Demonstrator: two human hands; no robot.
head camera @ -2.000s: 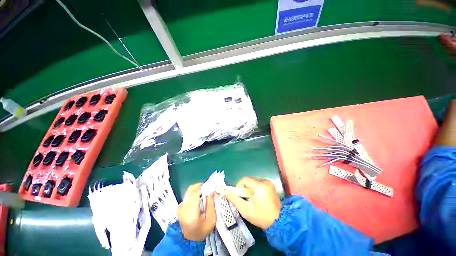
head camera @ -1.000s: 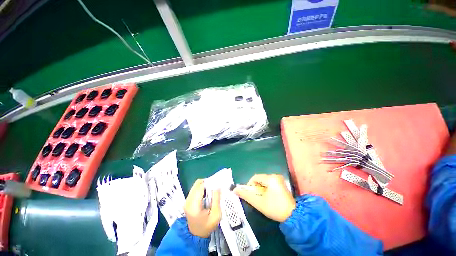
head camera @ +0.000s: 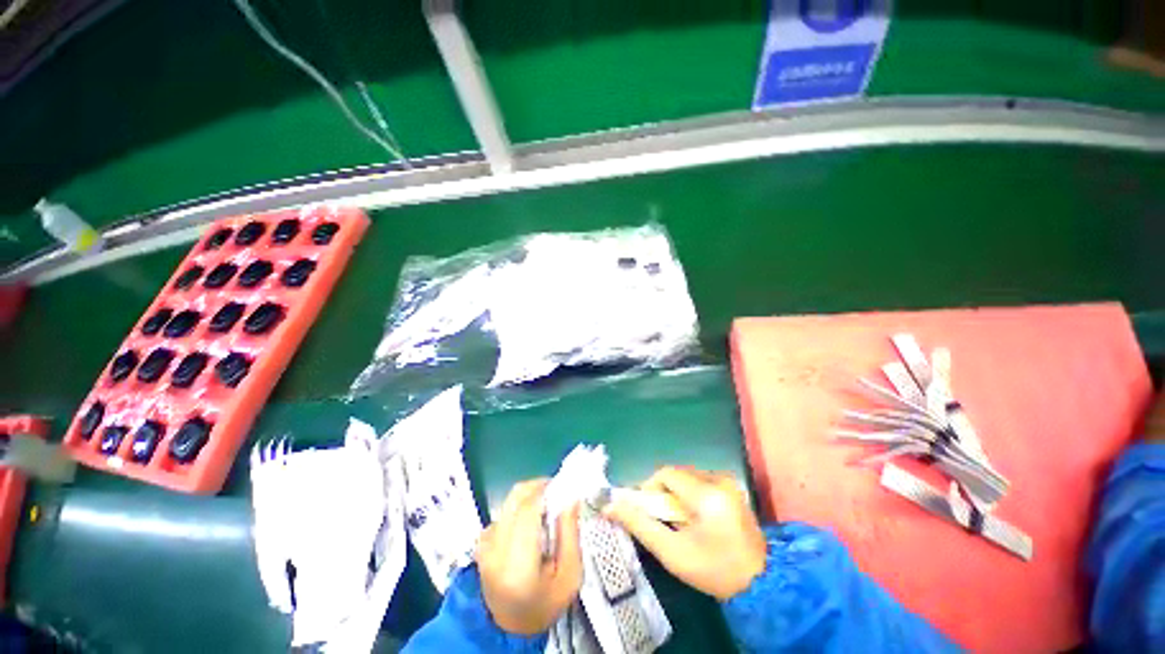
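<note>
My left hand [head camera: 524, 562] is closed around a bundle of white strips [head camera: 611, 581] with grey-black dotted print, low in the centre. My right hand [head camera: 696, 530] pinches at the bundle's top right side with thumb and finger. The bundle's lower ends hang fanned below my hands. Loose white strip stacks [head camera: 326, 530] lie on the green bench left of my left hand. More patterned strips with small black bands [head camera: 952, 441] lie in a crossed pile on the smooth red-orange slab [head camera: 818, 371] at the right.
A clear plastic bag of white strips [head camera: 588, 307] lies at the back centre. A red-orange tray [head camera: 288, 345] with rows of black units stands at the left. A small bottle [head camera: 67, 225] is at the far left. Another person's blue sleeve [head camera: 1131, 549] reaches in at the right edge.
My right hand was slightly apart from the strips' edge one second ago and is now against the bundle. The view has shifted, so the bench things appear further right than in the oldest frame.
</note>
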